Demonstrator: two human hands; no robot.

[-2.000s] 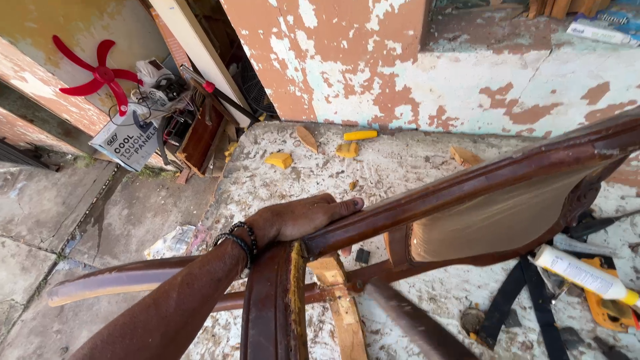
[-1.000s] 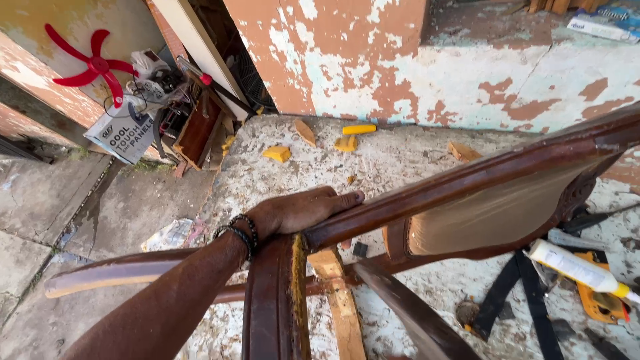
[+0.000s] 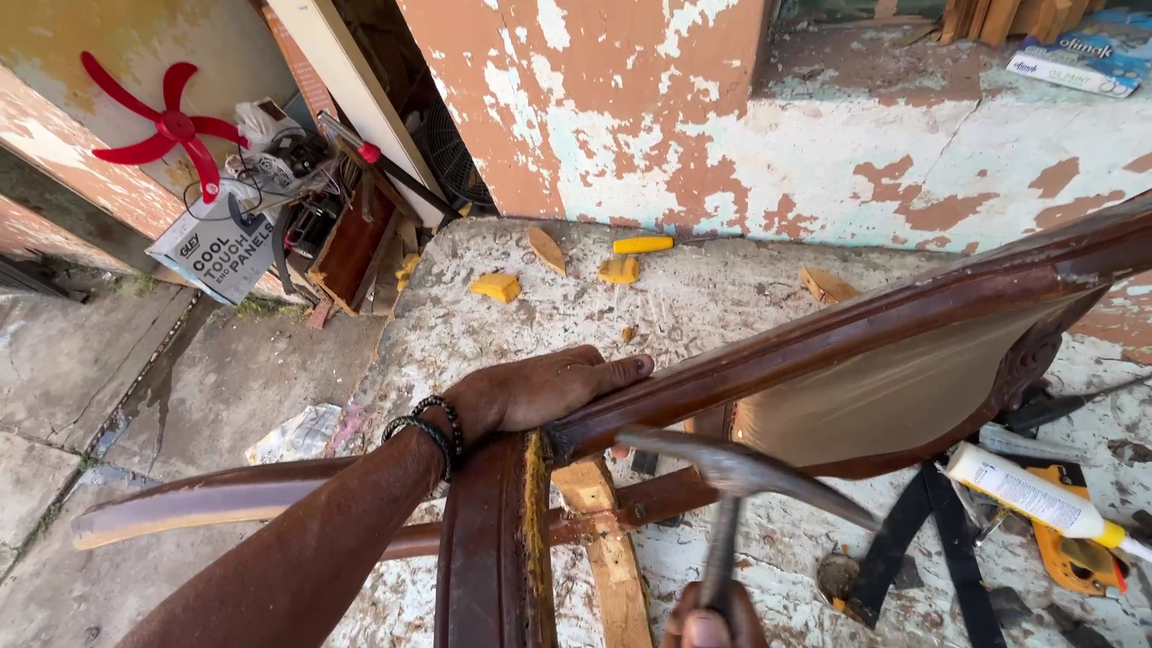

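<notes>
A carved wooden chair frame with a padded tan back panel lies tilted across the view. My left hand, with dark beaded bracelets at the wrist, grips the frame where the back rail meets the seat rail. Yellow residue lines the seat rail's edge. At the bottom, my right hand is closed around the handle of a metal hammer. The hammer's head is in front of the frame, just right of the joint; whether it touches the wood I cannot tell. A pale wood strip runs below the joint.
Yellow foam pieces, a yellow handle and wood scraps lie on the paint-spattered surface near the peeling wall. At right are a glue bottle, black straps and a yellow tool. A red fan blade and carton stand left.
The hammer, blurred or only partly shown in the earlier frames, now shows its head beside the joint, and my right hand has come into view. My left hand stays on the frame.
</notes>
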